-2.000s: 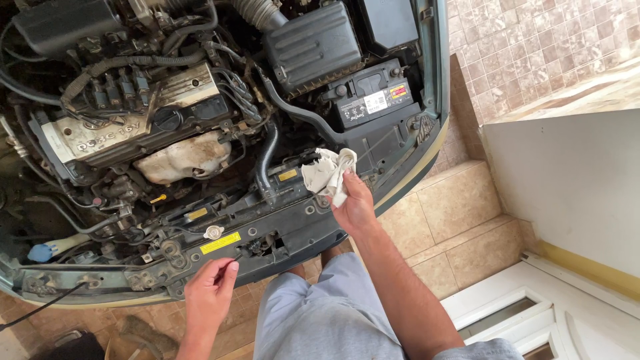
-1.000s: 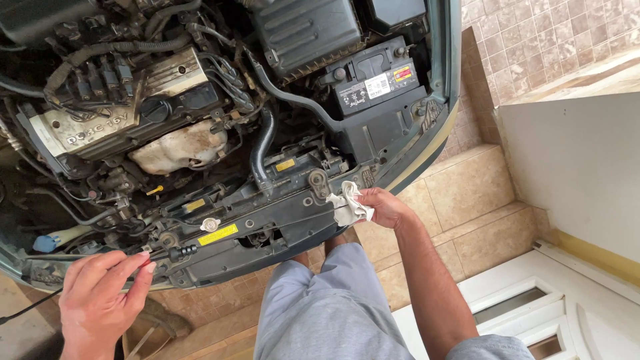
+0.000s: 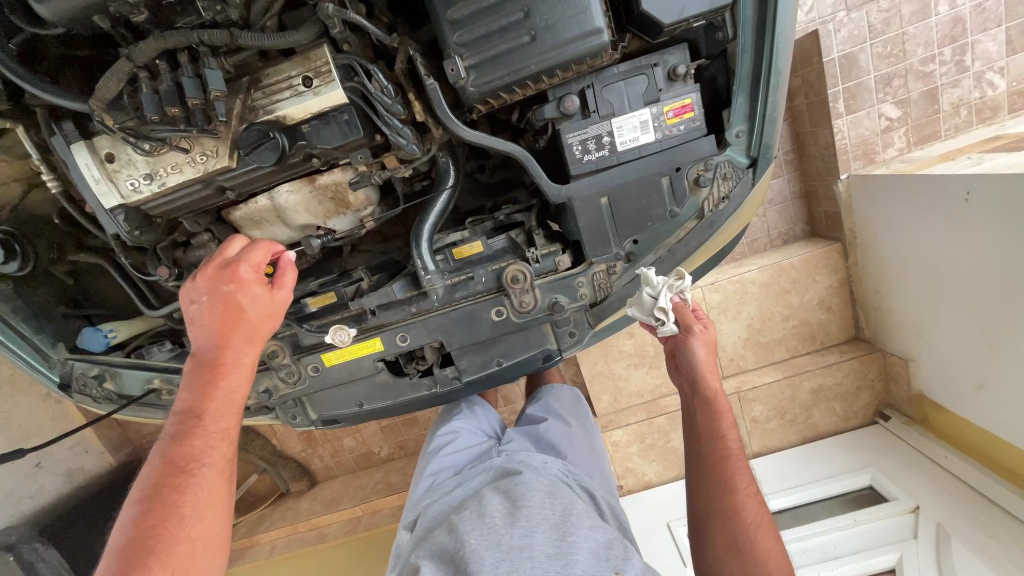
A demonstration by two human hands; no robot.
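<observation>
My left hand (image 3: 240, 294) pinches the end of a thin metal dipstick, whose dark stopper (image 3: 318, 242) sits just beyond the fingertips. The thin rod runs up and right, over the engine bay near the pale, stained heat shield (image 3: 304, 204) and the black radiator hose (image 3: 436, 216). Part of its held end is hidden by my fingers. In my right hand (image 3: 692, 344) is a crumpled white cloth or paper towel (image 3: 661, 300), held over the car's front edge, right of the radiator support. The engine's valve cover (image 3: 172, 164) lies above my left hand.
A metal radiator cap (image 3: 341, 335) rests on the front crossmember beside a yellow label (image 3: 352, 352). The battery (image 3: 632, 120) and air filter housing (image 3: 520, 44) are at upper right. A blue reservoir cap (image 3: 94, 339) is at left. Tiled steps (image 3: 776, 304) and a white door (image 3: 848, 496) stand at right.
My left hand has moved up over the engine bay with the dipstick, which showed above the front crossmember a second ago. The cloth in my right hand has moved right, away from the rod.
</observation>
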